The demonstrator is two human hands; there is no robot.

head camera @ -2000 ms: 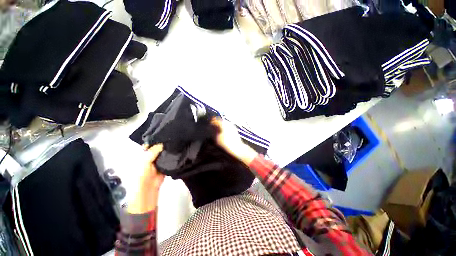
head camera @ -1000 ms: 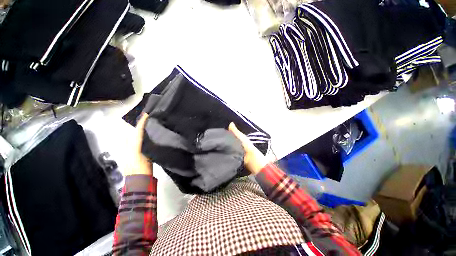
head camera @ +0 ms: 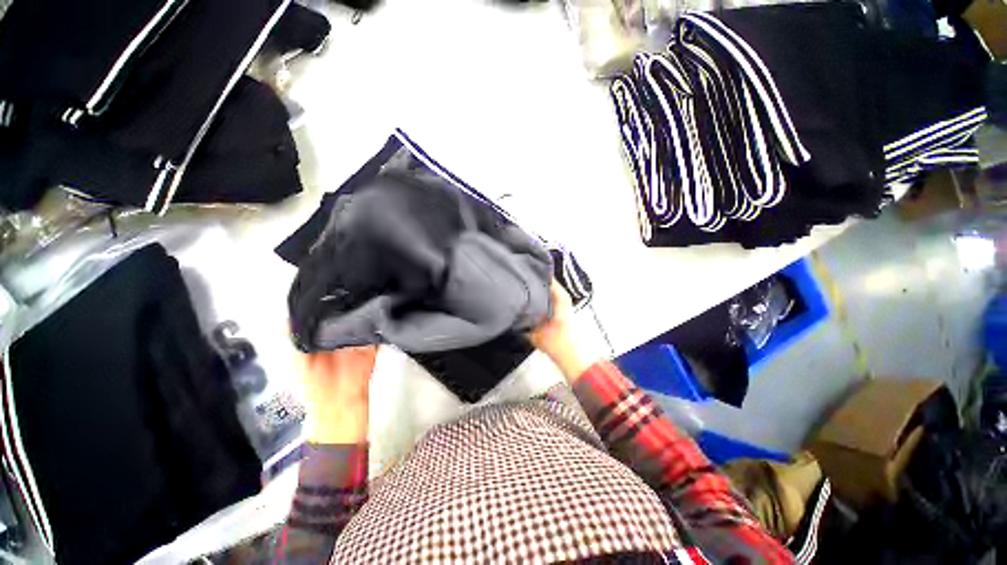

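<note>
Black track pants [head camera: 431, 254] with white side stripes lie on the white table in front of me, the top part opened so that the grey inside shows. My left hand [head camera: 340, 381] grips the near left edge of the opened part; its fingertips are hidden under the cloth. My right hand [head camera: 561, 331] holds the right edge, its fingers partly hidden by the cloth. The stripes run along the far right edge of the pants. The cloth is slightly blurred.
A folded pants stack [head camera: 718, 132] lies at the table's right. A loose garment pile [head camera: 243, 144] is at far left, and folded black pants [head camera: 127, 408] on plastic at near left. Beyond the table's right edge [head camera: 729, 289] are a blue bin [head camera: 812, 298] and a cardboard carton [head camera: 878, 430].
The top part has been opened wider and shows more grey inside. My left hand has moved down to the near edge. My right hand has shifted slightly right and down.
</note>
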